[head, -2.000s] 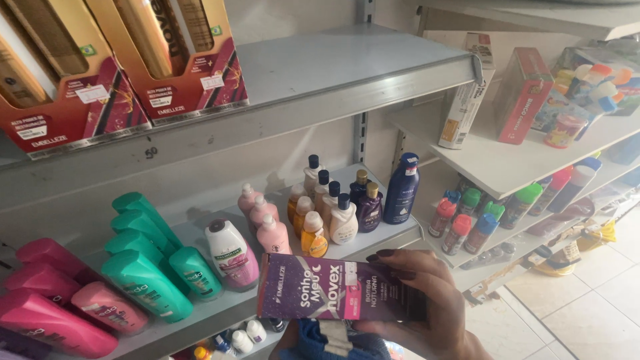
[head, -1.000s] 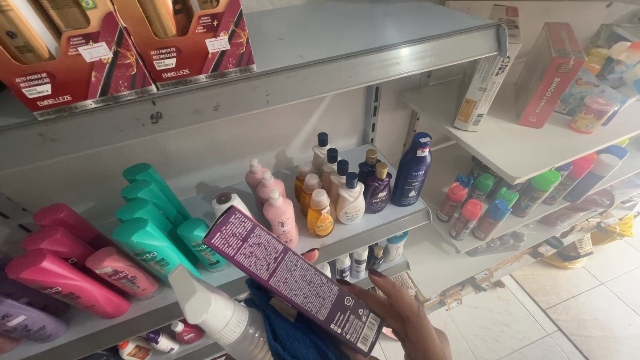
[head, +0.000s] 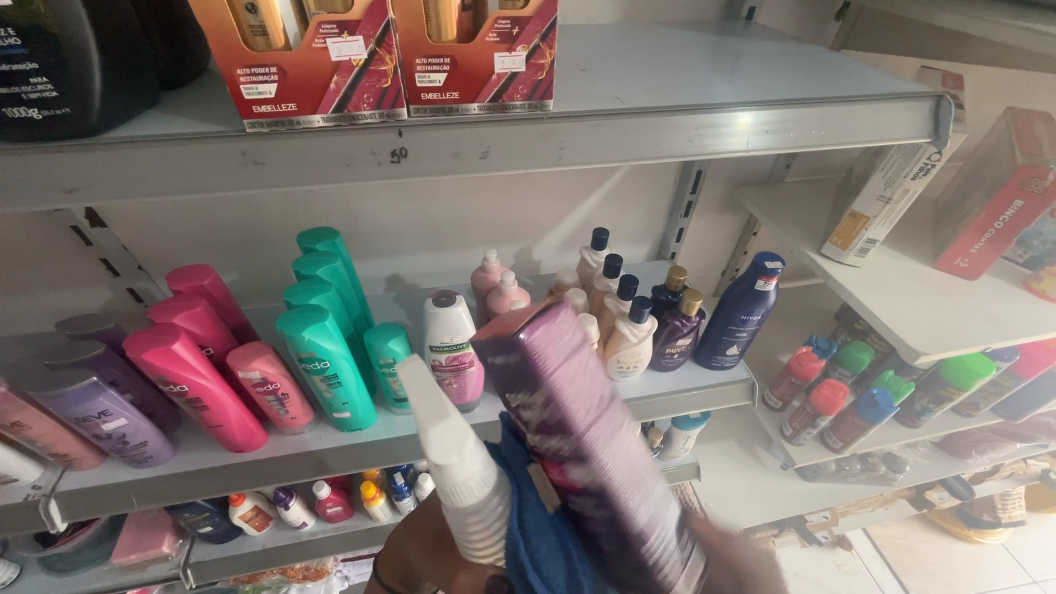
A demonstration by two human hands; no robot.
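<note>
My left hand [head: 429, 540], low in the view, grips a bottle with a white spray nozzle [head: 450, 445]. A blue cloth [head: 536, 520] is pressed between that bottle and a purple cardboard box [head: 586, 429]. My right hand [head: 734, 553], blurred, holds the lower end of the box from the right. The box stands tilted, its upper end in front of the bottles on the middle shelf. Behind it are a white and pink bottle [head: 454, 355], cream bottles with dark caps [head: 631, 342] and a dark blue lotion bottle [head: 740, 313].
Red boxed sets [head: 309, 74] sit on the upper shelf [head: 660, 66]. Teal bottles [head: 326, 363], pink bottles [head: 194, 384] and purple bottles [head: 107, 412] line the middle shelf at left. Spray cans [head: 858, 412] and a red game box [head: 1002, 206] stand on the right-hand shelves.
The purple box has turned from lying sideways to a steeper tilt. The spray nozzle has come into view, and my left hand now shows below it. The view has shifted left.
</note>
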